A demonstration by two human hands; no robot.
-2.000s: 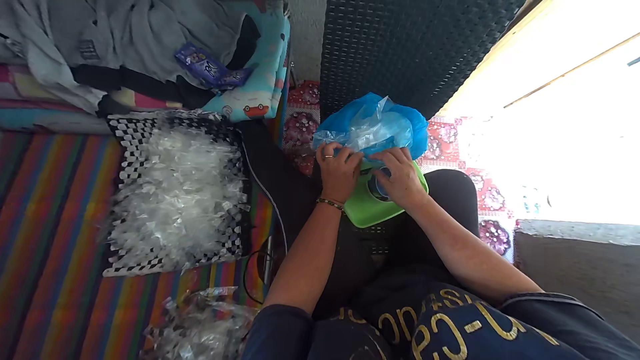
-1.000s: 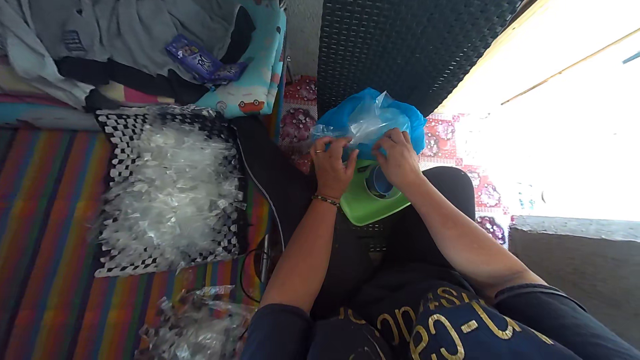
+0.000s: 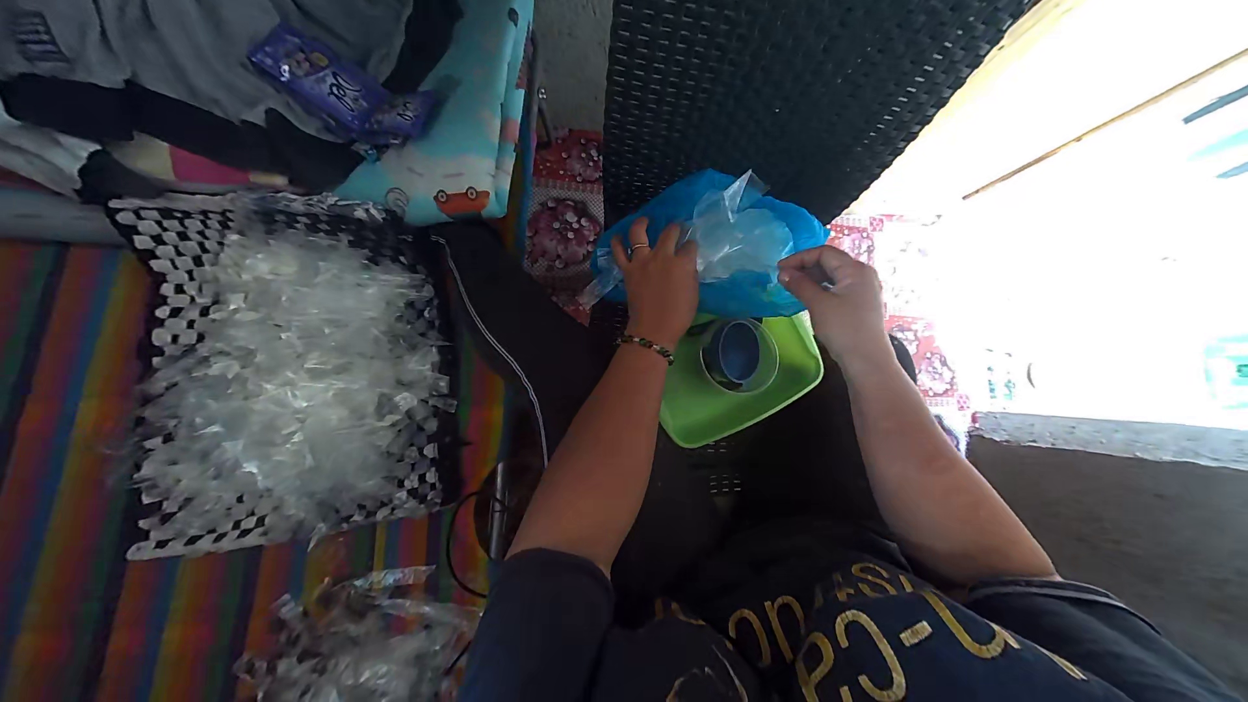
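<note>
A blue plastic bag (image 3: 751, 297) lies against the black woven surface, with clear plastic pieces (image 3: 731, 234) on top of it. My left hand (image 3: 660, 278) rests on the bag's left side, fingers spread over the clear plastic; whether it grips any is hard to tell. At the bag's right edge is my right hand (image 3: 834, 292), its thumb and forefinger pinched together at the edge of the clear plastic. What lies between those fingertips is too small to tell. Below the bag, a light green plastic tray (image 3: 702, 419) holds a round clear container (image 3: 739, 356) with a dark inside.
To the left, a large heap of clear plastic pieces (image 3: 302, 361) covers a black-and-white checked mat (image 3: 180, 541) on a striped cloth (image 3: 58, 439). Another clear plastic pile (image 3: 361, 643) lies nearer me. Purple wrappers (image 3: 331, 83) lie on folded clothing at the upper left. A black woven panel (image 3: 760, 88) stands ahead.
My right hand has moved right, away from my left hand, to the bag's right edge. The round container in the green tray shows more fully than before.
</note>
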